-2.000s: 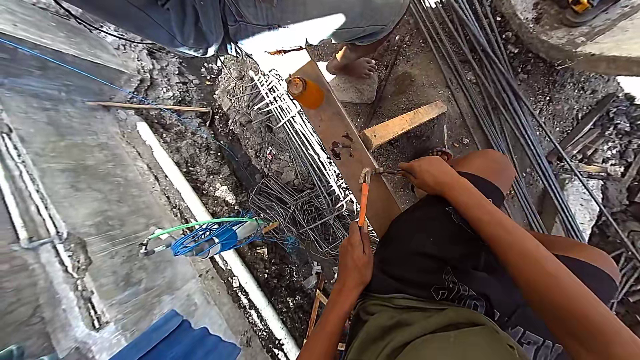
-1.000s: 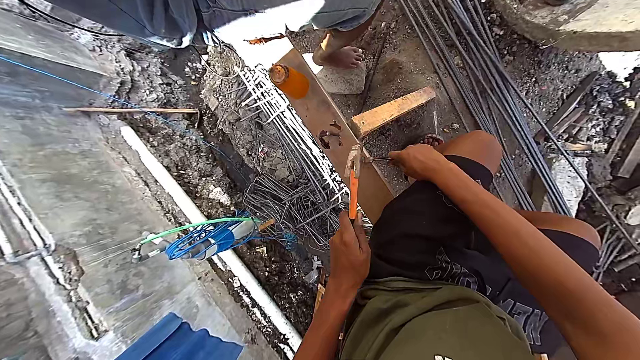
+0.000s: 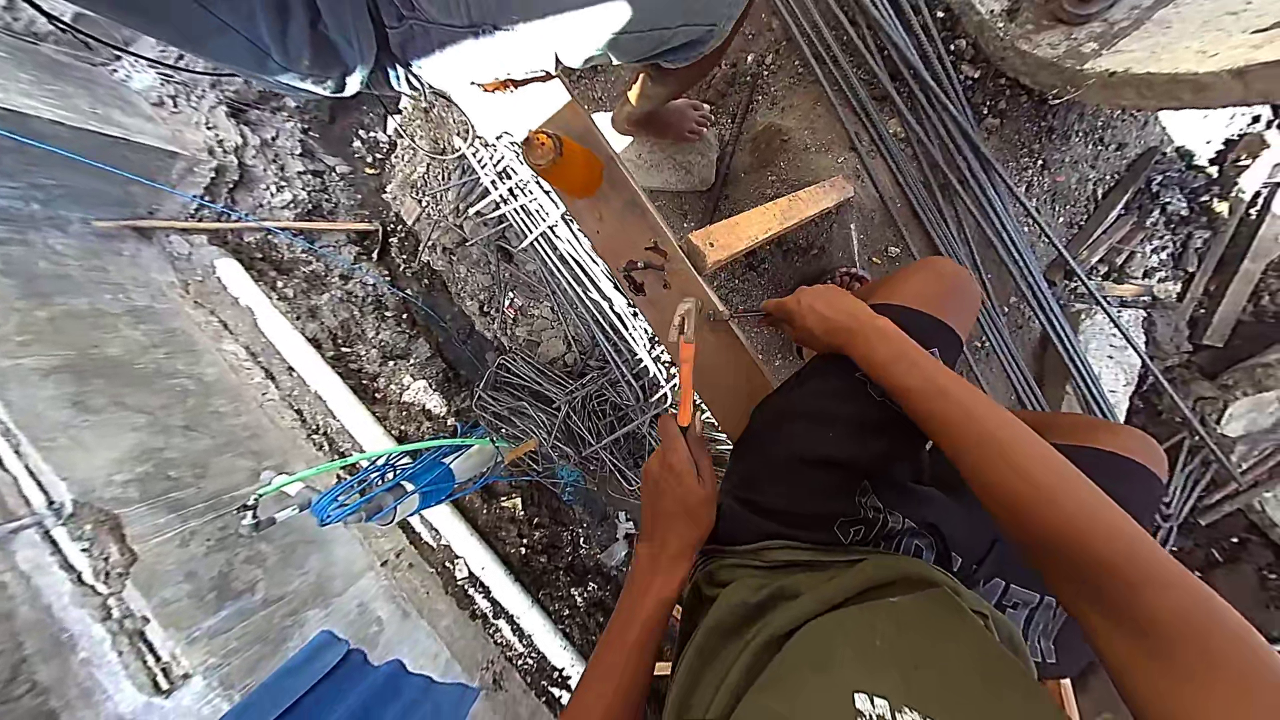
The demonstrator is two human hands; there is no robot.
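Note:
My left hand is closed round the dark end of a claw hammer with an orange handle; its metal head lies over a brown wooden plank. In my right hand is a thin metal rod, whose far end reaches the plank's edge near the hammer head. Dark scraps lie on the plank, and beyond them an orange plastic bottle. Bent steel stirrups are heaped left of the plank.
A wood block lies right of the plank. Long rebars run along the right. Another person's bare foot rests on a stone ahead. A white pipe and a blue cord bundle lie to the left.
My view has shifted a little. The hammer stays in my left hand and the thin rod in my right, both near the plank.

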